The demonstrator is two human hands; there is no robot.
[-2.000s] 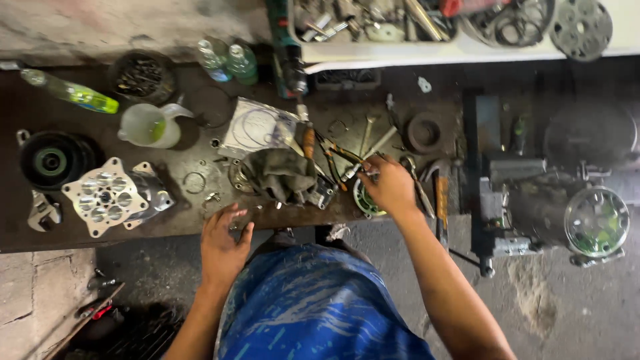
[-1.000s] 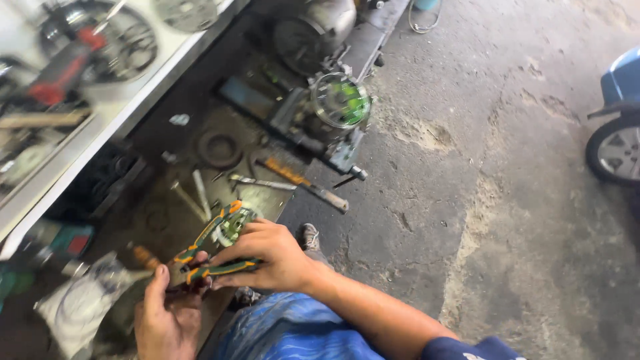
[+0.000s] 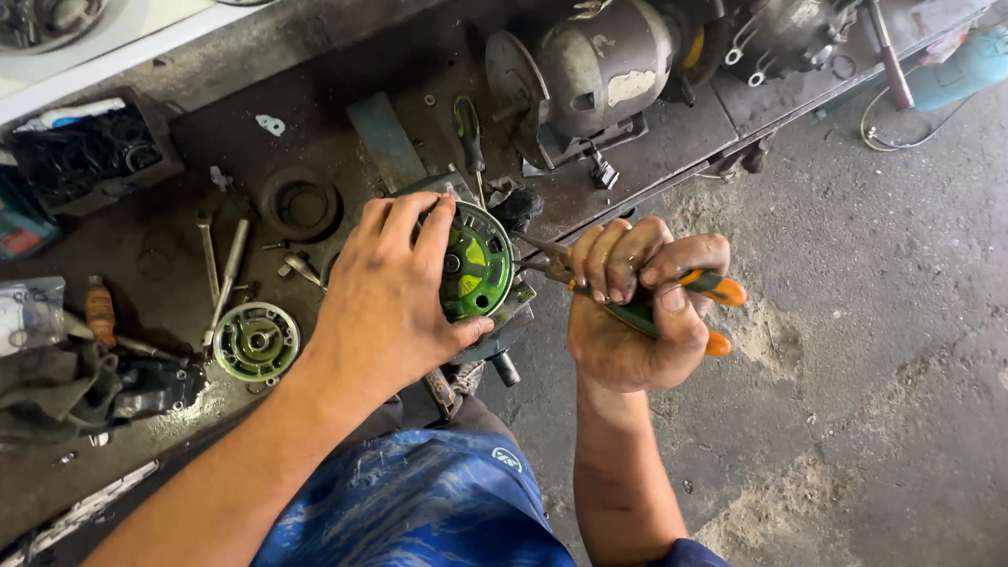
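A round metal housing (image 3: 475,264), its face coated in green fluid, sits over a bench vise (image 3: 504,327). My left hand (image 3: 394,276) rests on it, fingers over the top rim and thumb at the lower edge. My right hand (image 3: 642,299) is closed around long-nose pliers (image 3: 713,287) with orange and dark green handles. The jaws are slightly parted, with their tips at the housing's right side; whether they touch it is unclear. Left of my left forearm, a round metal cover (image 3: 257,342) wet with green fluid lies on the workbench (image 3: 315,94).
A bench grinder (image 3: 606,63) stands beyond the vise, near a screwdriver (image 3: 468,138). To the left are a metal ring (image 3: 299,205), wrenches (image 3: 228,268), a dark rag (image 3: 59,386) and a bin of black seals (image 3: 87,150). The bench edge (image 3: 630,205) borders the concrete floor (image 3: 866,315).
My left hand has left the pliers and is now on the housing at the vise. My right hand has carried the pliers to the housing's right side. The view has swung right.
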